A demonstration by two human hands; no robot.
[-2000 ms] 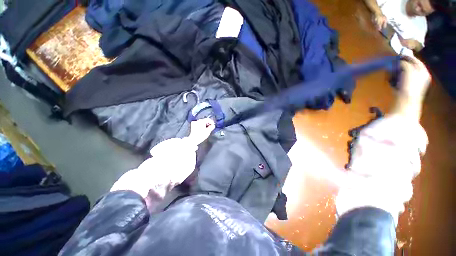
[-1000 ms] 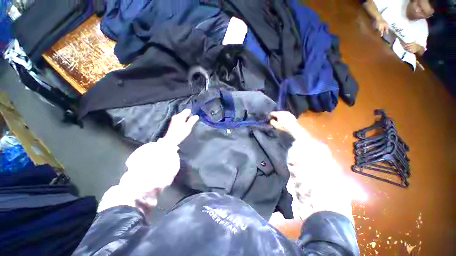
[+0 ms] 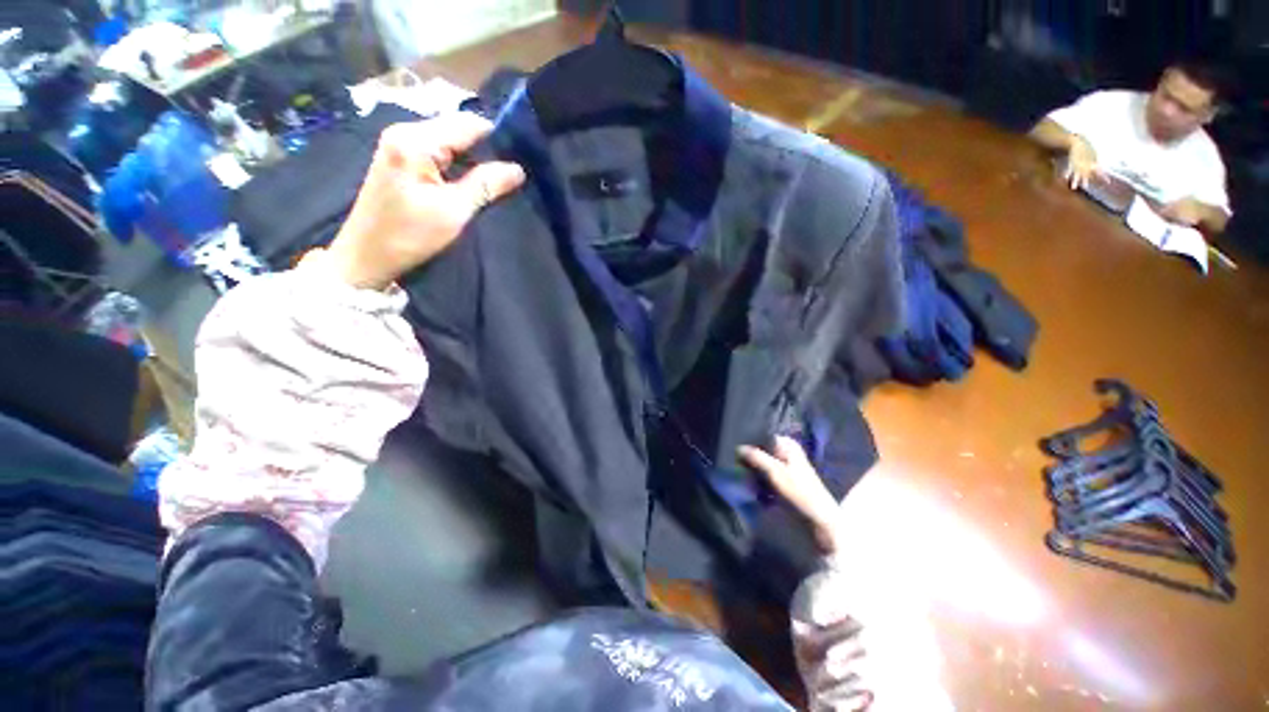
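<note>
The grey shirt (image 3: 529,334) with navy collar and front band is held up in front of me, on a hanger whose dark hook (image 3: 610,25) stands above the collar. Its front hangs open and a label shows inside the neck. My left hand (image 3: 432,188) is at the shirt's shoulder beside the collar, thumb and fingers pinching the cloth. My right hand (image 3: 791,487) is lower down, at the navy front band, with fingers on the cloth; part of it is hidden or washed out by glare.
Black hangers (image 3: 1141,494) lie piled on the orange-brown table (image 3: 1002,431) at right. Navy and black garments (image 3: 960,299) lie behind the shirt. A person (image 3: 1148,153) sits across, holding papers. Dark clothes (image 3: 70,529) are at left, blue bags (image 3: 167,181) at upper left.
The grey shirt has risen from the garment pile and now hangs upright and open. My left hand has moved up to its shoulder, my right hand down its front. The view has tilted up.
</note>
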